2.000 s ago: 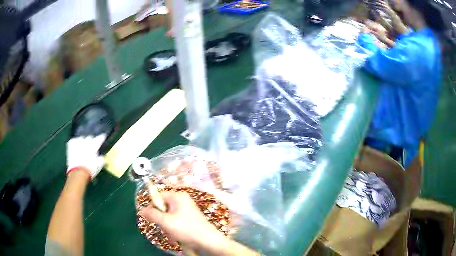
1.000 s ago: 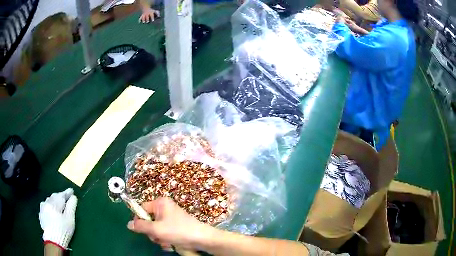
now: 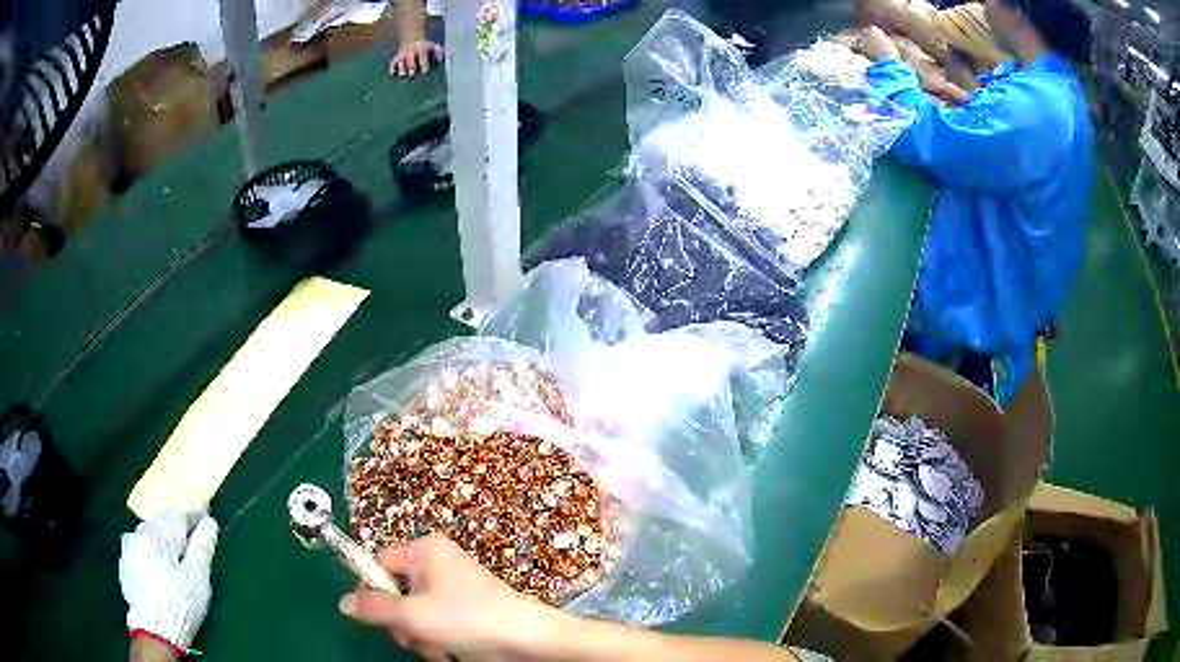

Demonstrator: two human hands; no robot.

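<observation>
My bare right hand (image 3: 434, 597) is closed round the pale wooden handle of the hammer (image 3: 311, 507), whose round steel head points up and left. The hand is at the near edge of the open clear bag of copper-coloured pieces (image 3: 485, 485). My left hand (image 3: 168, 577), in a white knitted glove with a red cuff, rests at the lower left by the near end of the yellow strip (image 3: 252, 395). Its fingers look close together and their undersides are hidden, so I cannot tell if it holds anything.
Black fans (image 3: 285, 201) lie across the green surface (image 3: 388, 259), one at the left edge. A pale upright (image 3: 485, 168) stands behind the copper bag. Bags of dark (image 3: 686, 265) and pale parts (image 3: 764, 168) lie beyond. Open cartons (image 3: 893, 569) and a person in blue (image 3: 1009, 207) are right.
The fan that was by my gloved hand two seconds ago is no longer there. Since one second ago, my gloved hand has come against the yellow strip's near end, and fans have shifted left.
</observation>
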